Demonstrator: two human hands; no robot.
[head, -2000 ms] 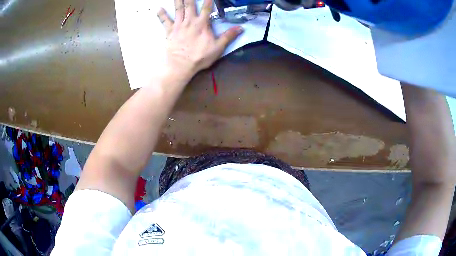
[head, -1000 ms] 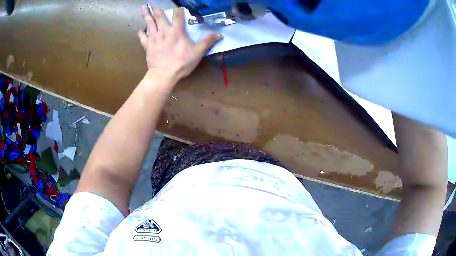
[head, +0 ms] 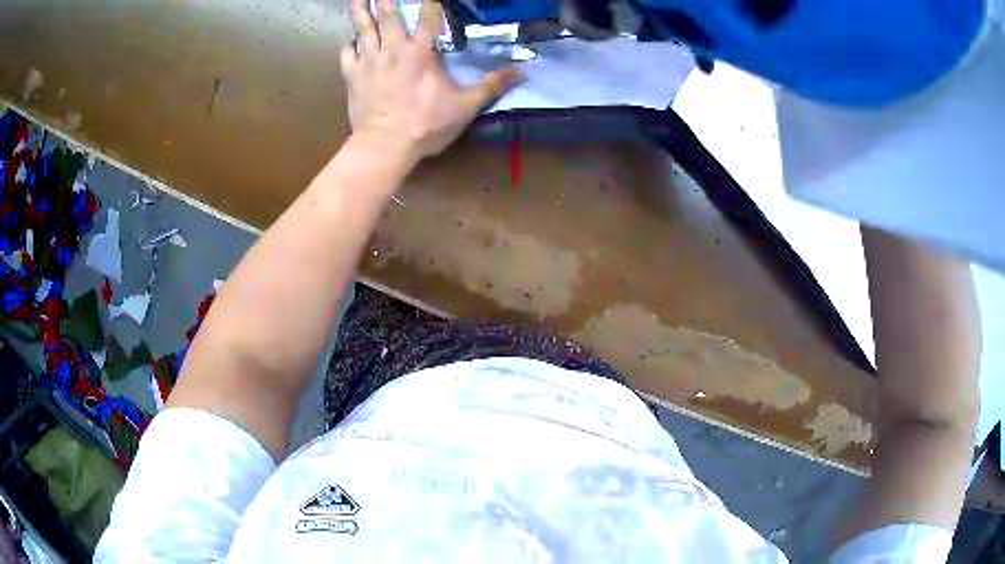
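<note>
The cutting machine (head: 849,50), with its large blue motor and white housing, stands at the top right over the white-topped fabric stack (head: 760,154). Part of its silver base plate (head: 496,51) shows beside my left fingertips. My left hand (head: 402,83) lies with fingers spread on the white top near the stack's front edge, gripping nothing. My right hand is hidden behind the machine housing; only the right forearm shows. The knife cannot be made out. The stack's side looks dark.
The brown table (head: 474,248) curves across the view, with worn patches along its front edge. A red scrap (head: 515,154) lies by the stack. Red, blue and olive offcuts (head: 66,253) heap on the grey floor at left, near a dark bin (head: 66,474) holding olive cloth.
The view has shifted, showing more floor at left. My left hand is now nearer the stack's left end, with less white top under it. More of the stack's dark side shows.
</note>
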